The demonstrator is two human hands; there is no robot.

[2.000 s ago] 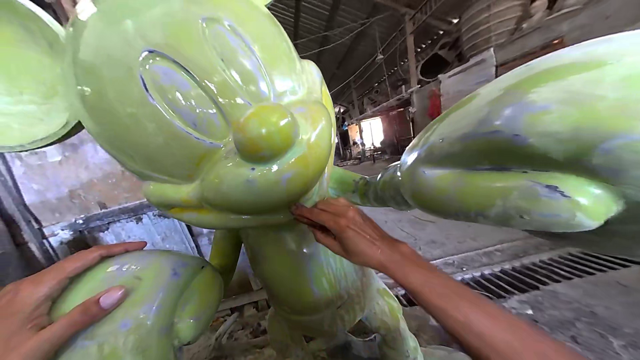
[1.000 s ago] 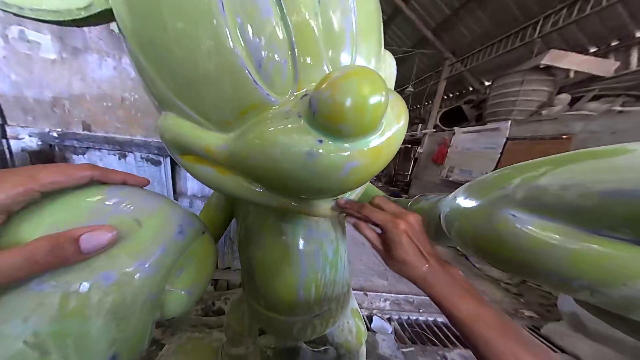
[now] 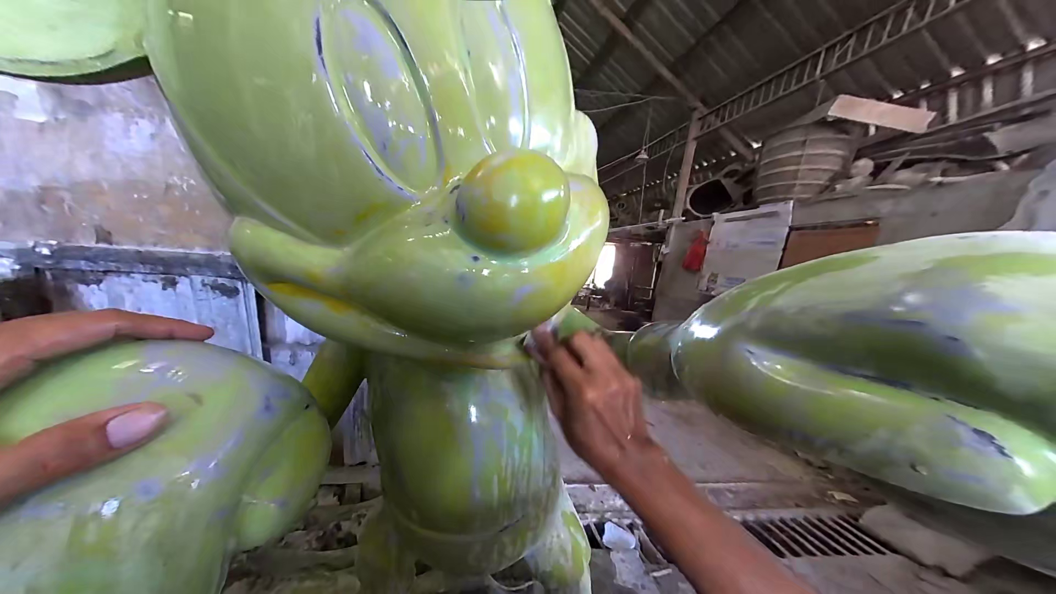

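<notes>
A large glossy green cartoon figure (image 3: 462, 445) with purplish patches fills the middle, its round nose (image 3: 513, 201) above a wide mouth. My left hand (image 3: 91, 396) rests with fingers spread on the figure's rounded hand (image 3: 148, 462) at the left. At the neck, just under the chin's right side, my right hand (image 3: 592, 388) has its fingers bent and pressed near the surface; a small pale bit shows at the fingertips, too little to identify. The figure's other big hand (image 3: 858, 363) extends at the right.
Behind stands a stained wall (image 3: 107, 165) with a worn pale panel (image 3: 165, 301) below. A metal floor grate (image 3: 813, 535) lies at the lower right, with debris near the figure's base. Farther back are a ribbed tank (image 3: 804, 161), a red cloth-like item (image 3: 695, 251) and a metal roof.
My right hand has shifted slightly to the right around the neck, under the chin. My left hand stays on the figure's rounded hand. The view has shifted.
</notes>
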